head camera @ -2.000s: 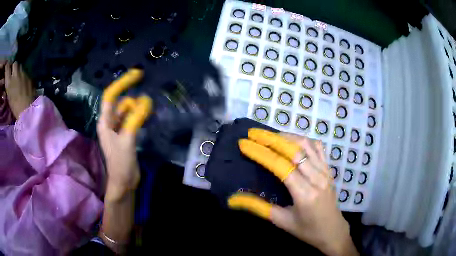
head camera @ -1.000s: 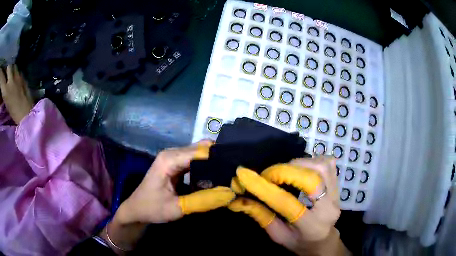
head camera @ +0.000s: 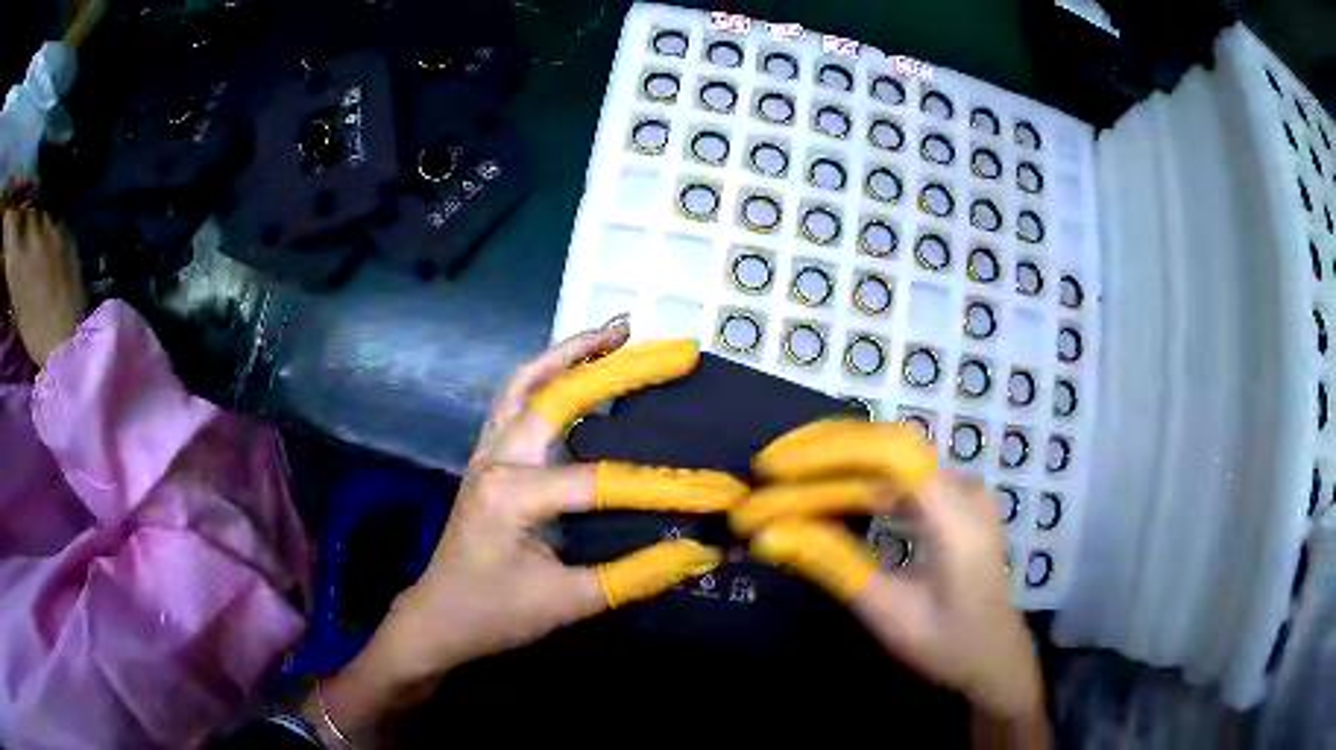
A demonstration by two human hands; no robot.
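Observation:
A flat matt black panel (head camera: pixel 681 418) with small white printed marks lies over the lower left part of the foam parts tray (head camera: pixel 598 271). My left hand (head camera: pixel 535 491), with yellow-orange finger cots, holds it from the left, fingers spread across its face. My right hand (head camera: pixel 908 528), also in finger cots, has its fingertips together at the panel's right part, slightly blurred. Whether they pinch the panel or a small part cannot be seen. More panel edges show below, so it may be a stack. The tray holds rows of gold-rimmed ring parts (head camera: pixel 810 286) and several empty pockets.
Fitted panels (head camera: pixel 315 139) with gold circles lie loose at the upper left, beside shiny clear film (head camera: pixel 396 344). Stacked foam trays (head camera: pixel 1194 366) stand at the right. A dark object (head camera: pixel 1128 44) sits at the top right. A neighbour's pink sleeve (head camera: pixel 147 513) and hand (head camera: pixel 41 279) are at the left.
My left hand first reached to the panel heap, then came back and took hold of the black panel. Now its fingers lie across the panel's face. My right hand's fingertips have drawn together.

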